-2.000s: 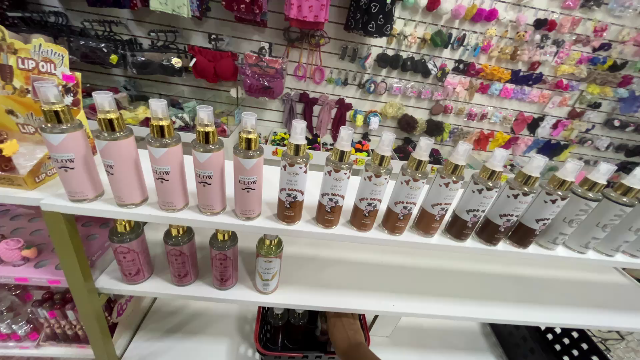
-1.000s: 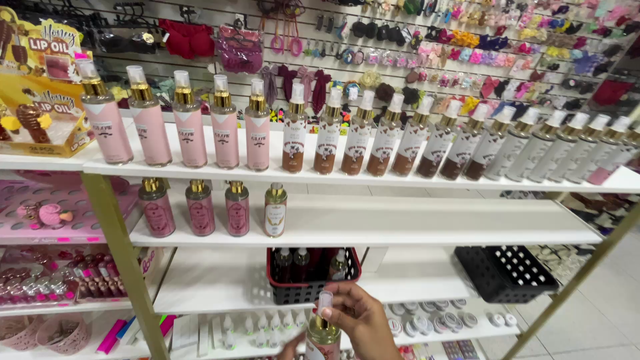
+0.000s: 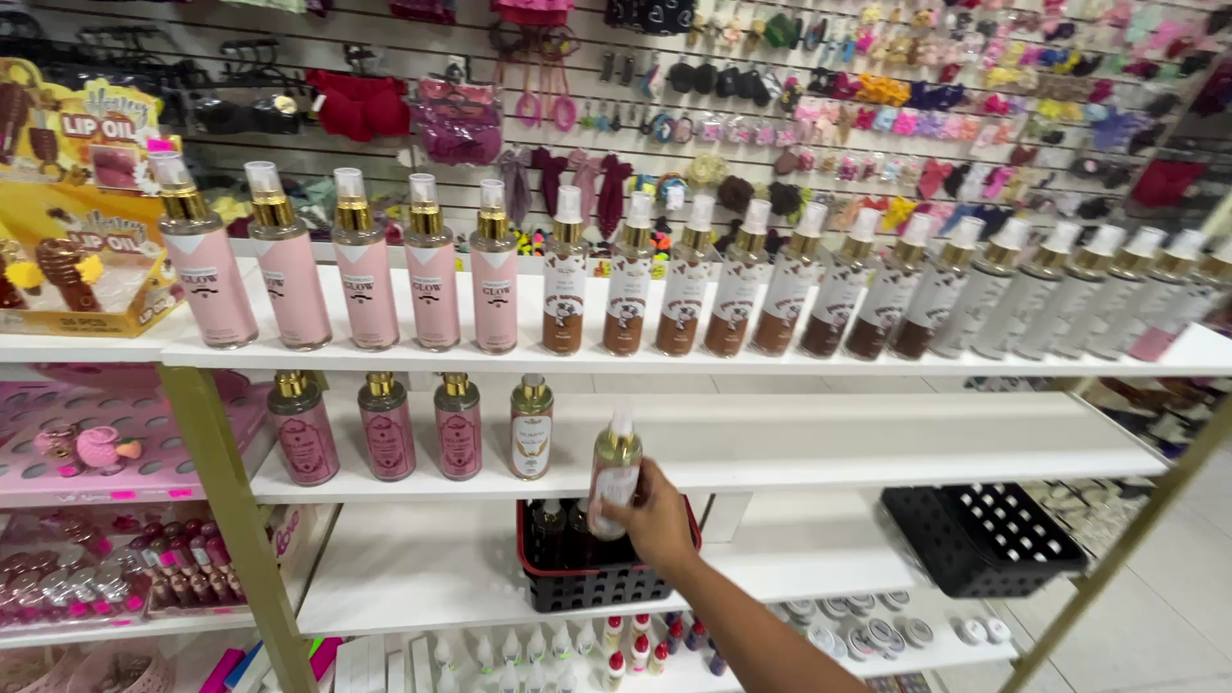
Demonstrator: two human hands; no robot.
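Observation:
My right hand (image 3: 654, 515) grips a spray bottle (image 3: 616, 476) with a clear cap and gold collar, held upright in front of the second shelf's edge. Below it, a black plastic basket with a red rim (image 3: 599, 589) holds several dark bottles. Just left of the held bottle, a bottle with a white label (image 3: 531, 433) stands on the second shelf (image 3: 818, 438), beside bottles with dark pink labels (image 3: 389, 433). Along the top shelf stands a row of pink-labelled bottles (image 3: 371, 289), brown-and-white ones (image 3: 690, 298) and clear-looking ones (image 3: 1011, 298). My left hand is out of view.
A black perforated basket (image 3: 982, 544) sits on the right of the third shelf. Yellow lip oil display boxes (image 3: 87, 221) stand at the top left. A gold metal shelf post (image 3: 226, 520) rises at the left. Small bottles and round containers (image 3: 876, 630) occupy the lowest shelf.
My right hand has moved up with the bottle, from in front of the lowest shelf to the second shelf's edge. The left hand, partly visible at the bottle one second ago, has left view.

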